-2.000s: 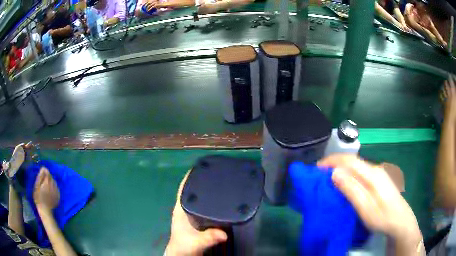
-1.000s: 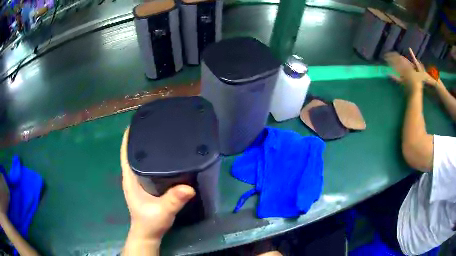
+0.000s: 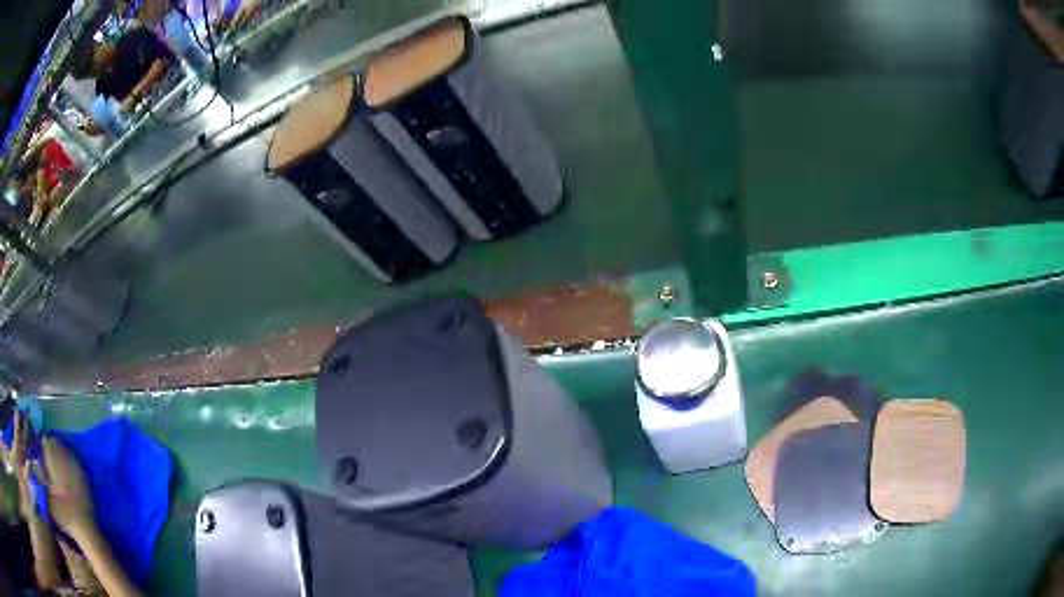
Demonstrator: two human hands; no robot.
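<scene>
Two grey speakers stand on the green ledge with black, footed ends facing up. The larger-looking speaker [image 3: 414, 402] is near the middle; the other speaker [image 3: 251, 548] is at the lower left, cut off by the bottom edge. A bunched blue cloth [image 3: 636, 562] lies right of them, also cut off. A white bottle with a silver cap [image 3: 700, 434] stands behind the cloth. Loose thin panels overlap to its right, one with a wood-grain face [image 3: 918, 461] and one dark [image 3: 823, 484]. Neither of my hands is in view.
Two wood-topped speakers [image 3: 461, 146] stand on the conveyor beyond the worn brown rail [image 3: 560, 317]. A green post [image 3: 700, 163] rises behind the bottle. Another person's hands [image 3: 58, 484] are at a blue cloth [image 3: 123, 478] at left. Part of another speaker [image 3: 1033, 111] shows at upper right.
The view has turned and tilted. My left hand, earlier on the nearer speaker, is out of view. The panels and bottle appear larger, and the blue cloth is now cut off at the bottom.
</scene>
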